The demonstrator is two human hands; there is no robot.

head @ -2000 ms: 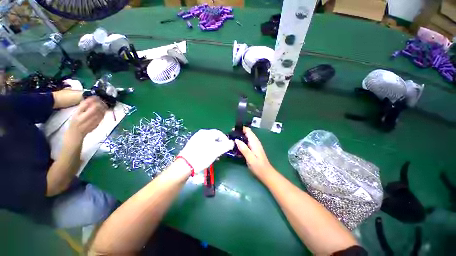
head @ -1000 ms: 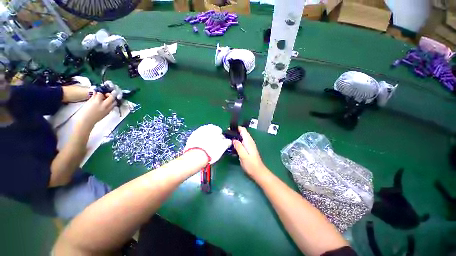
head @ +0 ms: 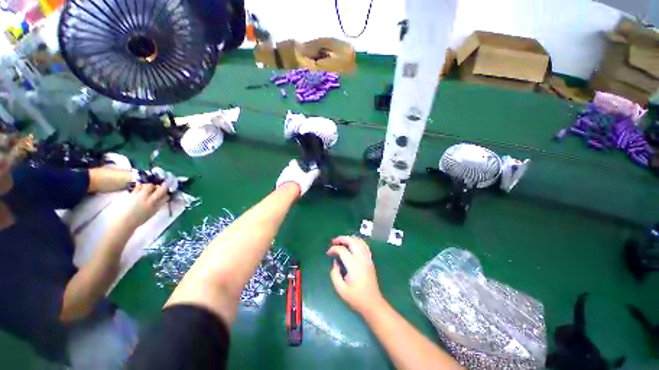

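Observation:
My left hand (head: 298,178), in a white knit glove with a red cuff edge, reaches forward with its fingers at the lower end of a black fan stand (head: 313,148). The stand joins a white fan head (head: 323,130). A blurred black arm (head: 342,186) lies just right of the glove. My right hand (head: 354,273) is bare and loosely curled over the bench; a dark spot shows between thumb and fingers, too unclear to name. A heap of bent wire pins (head: 177,254) lies partly behind my left forearm. A red and black tool (head: 294,303) lies between my arms.
A white perforated post (head: 397,148) stands ahead of my right hand. A clear bag of small metal pieces (head: 484,311) is at right, black parts (head: 574,343) beyond it. Another white fan (head: 470,165) is behind the post. A person (head: 43,224) works at left beside a white sheet (head: 119,227).
My hands have parted. The black piece they both held is no longer between them; my left hand has moved forward to the fan. Fans have shifted left relative to the post. The view has tilted up.

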